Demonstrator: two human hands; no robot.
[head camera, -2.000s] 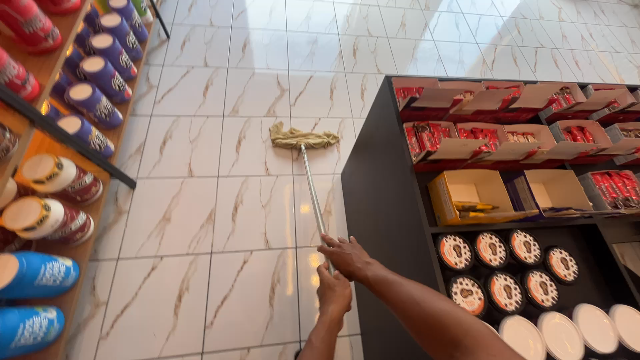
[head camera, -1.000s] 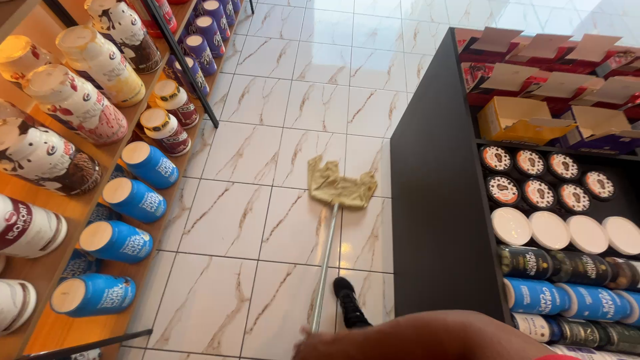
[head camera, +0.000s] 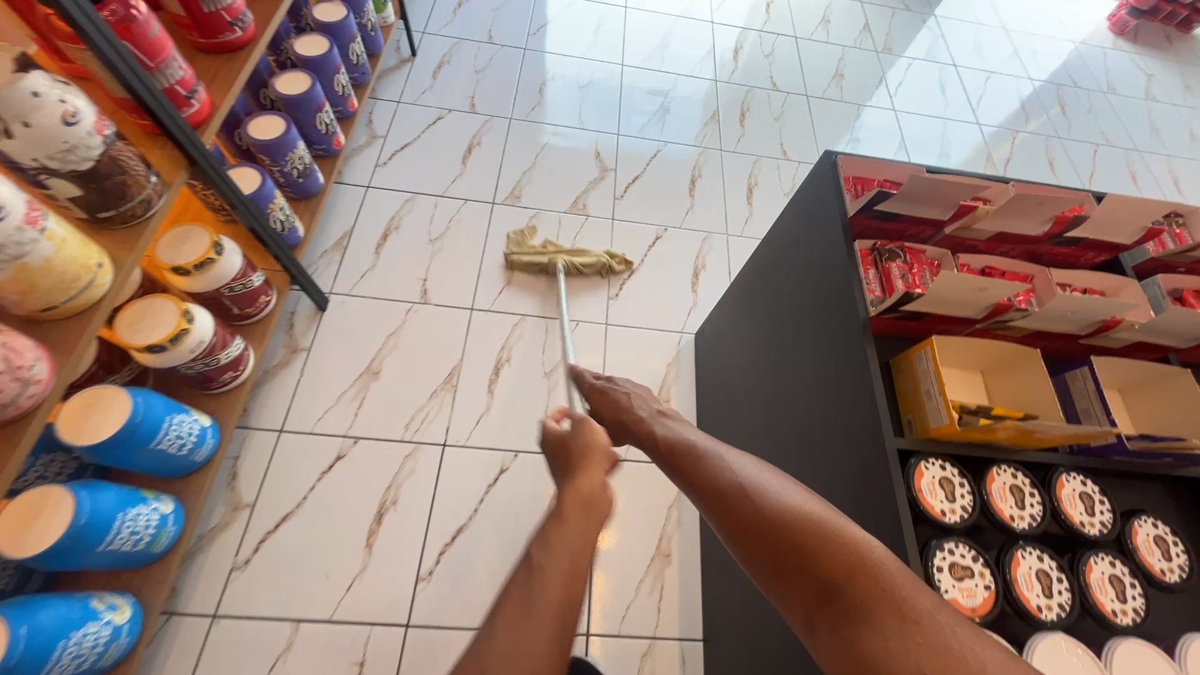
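Observation:
A yellowish-green cloth (head camera: 562, 259) lies bunched around the far end of a metal pole (head camera: 564, 323), on the marble-patterned tile floor (head camera: 375, 366). Both hands grip the pole near its lower visible part. My left hand (head camera: 574, 450) is closed around it nearer to me, and my right hand (head camera: 614, 403) holds it just beyond, slightly to the right. The cloth hides whatever head the pole has. The pole's near end is hidden behind my hands and forearms.
At left, wooden shelves (head camera: 211, 412) with a black metal frame hold blue, purple and maroon-and-white tubs. On the right stands a dark display unit (head camera: 787, 403) with open boxes of red packets, a yellow box (head camera: 975, 375) and round lidded containers. Red items lie at the far top right.
A second ago one forearm crossed the bottom of the view and a dark shoe showed; now both hands are visible on the pole. The cloth has moved farther away along the aisle.

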